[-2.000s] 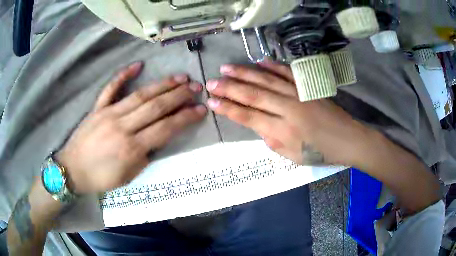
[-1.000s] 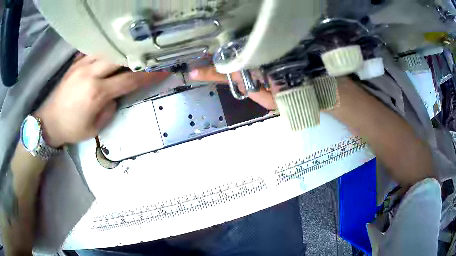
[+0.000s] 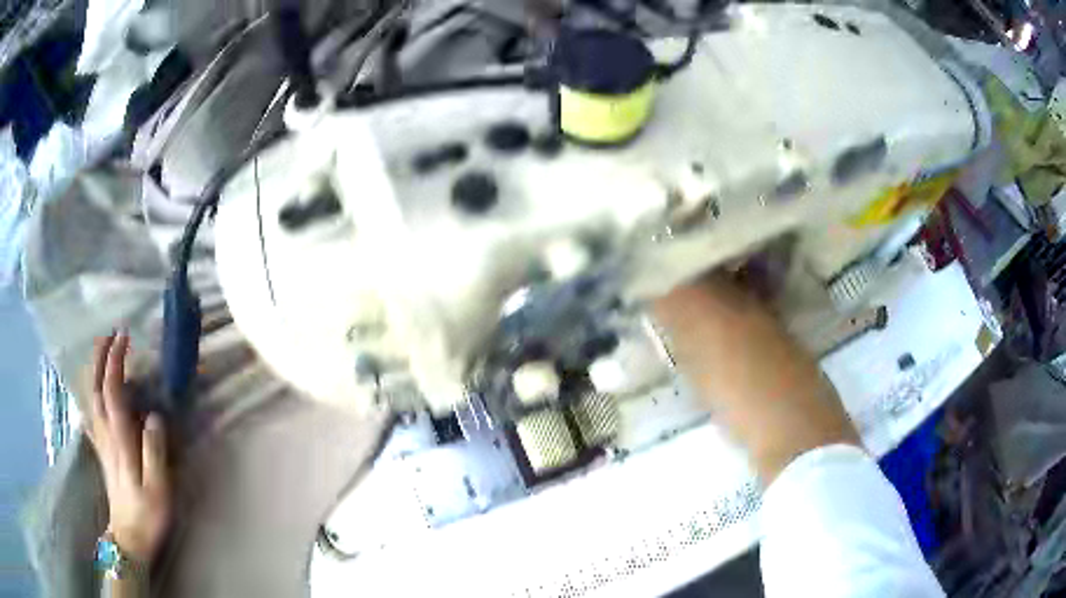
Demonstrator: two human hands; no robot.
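The grey-taupe cloth (image 3: 251,491) lies at the left of the machine and bunches behind it. My left hand (image 3: 131,450) lies on the cloth near the left edge, palm down, fingers a little apart. The cream sewing machine head (image 3: 748,129) fills the middle. My right forearm (image 3: 748,374) reaches under the machine arm, which hides my right hand. The silver needle plate (image 3: 462,477) is uncovered. The presser foot and needle cannot be made out.
The white machine table (image 3: 655,526) has printed ruler markings along its front. Cream tension knobs (image 3: 547,439) stand above the needle plate. A dark lever (image 3: 180,339) hangs beside my left hand. A blue crate (image 3: 914,461) and loose cloth are at the lower right.
The view has shifted, showing the machine's top. My left hand has moved from beside the needle out to the left onto the cloth. My right hand has gone out of sight behind the machine arm.
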